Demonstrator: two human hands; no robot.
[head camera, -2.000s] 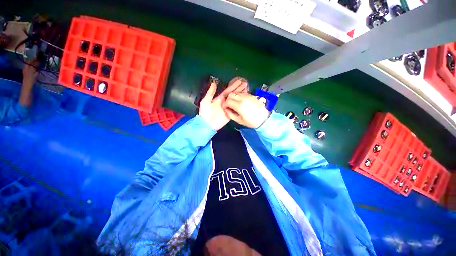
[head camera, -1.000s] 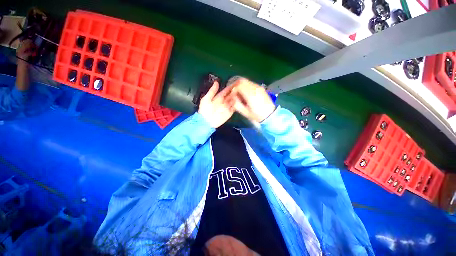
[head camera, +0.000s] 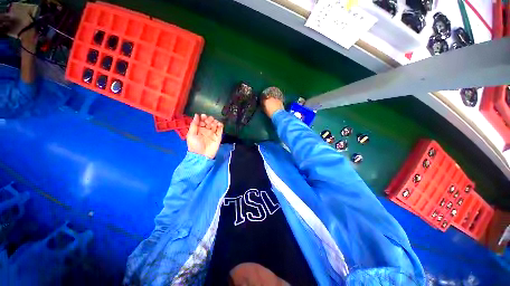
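My left hand (head camera: 205, 136) is off the bench's near edge, palm up with fingers a little curled, and nothing shows in it. My right hand (head camera: 272, 106) reaches to a round, speckled grey dish (head camera: 272, 93); its fingertips are at the dish and too small to make out. A dark cluster of small black parts (head camera: 240, 104) lies on the green bench between my hands. A small blue bin (head camera: 302, 113) with something white inside stands just right of the dish.
A red-orange tray (head camera: 162, 67) with several dark round units stands at left, other red trays (head camera: 425, 179) at right. Several round units (head camera: 341, 144) lie on the bench. A grey post (head camera: 391, 81) slants across the upper right. Another person's arm (head camera: 28, 58) is at far left.
My hands were together over the bench and are now apart. The left moved left and towards my body. The right moved to the dish, and the dark parts and bin show more fully.
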